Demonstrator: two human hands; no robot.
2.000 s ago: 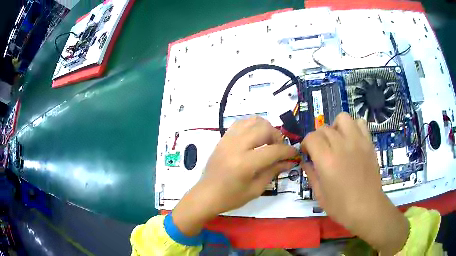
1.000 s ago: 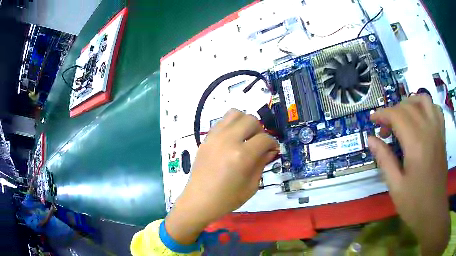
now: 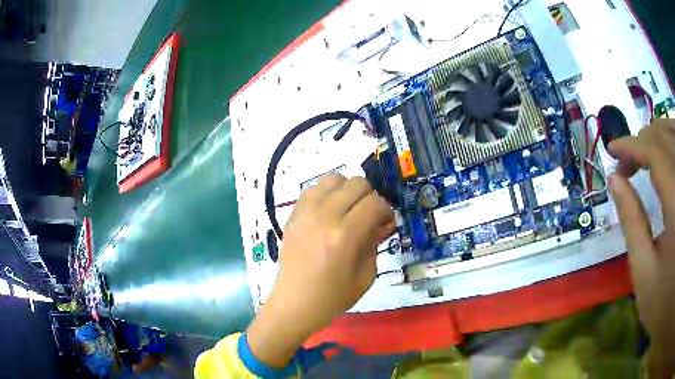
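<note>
A white chassis plate [image 3: 277, 92] lies in front of me with a blue mainboard [image 3: 518, 166] on it. The board carries a finned cooler with a black fan [image 3: 482, 102]. A thick black cable [image 3: 275, 166] curves beside the board's left edge. My left hand [image 3: 329, 248] is at the board's left edge with its fingertips pinched together; what is between them is hidden. My right hand [image 3: 642, 178] is at the right, thumb and fingers apart, near the red and black wires [image 3: 592, 152] and the black oval speaker [image 3: 613, 127]. It is cut off by the picture's edge.
Red-orange foam [image 3: 414, 329] shows under the plate's near edge. Another white panel on foam [image 3: 142, 122] lies further left on the green bench [image 3: 174, 222]. A person in blue [image 3: 95, 346] is at the lower left, beside the bench.
My right hand has moved from the board's lower left to the right end of the plate and opened. My left hand has stayed at the left edge. The view has turned and shifted.
</note>
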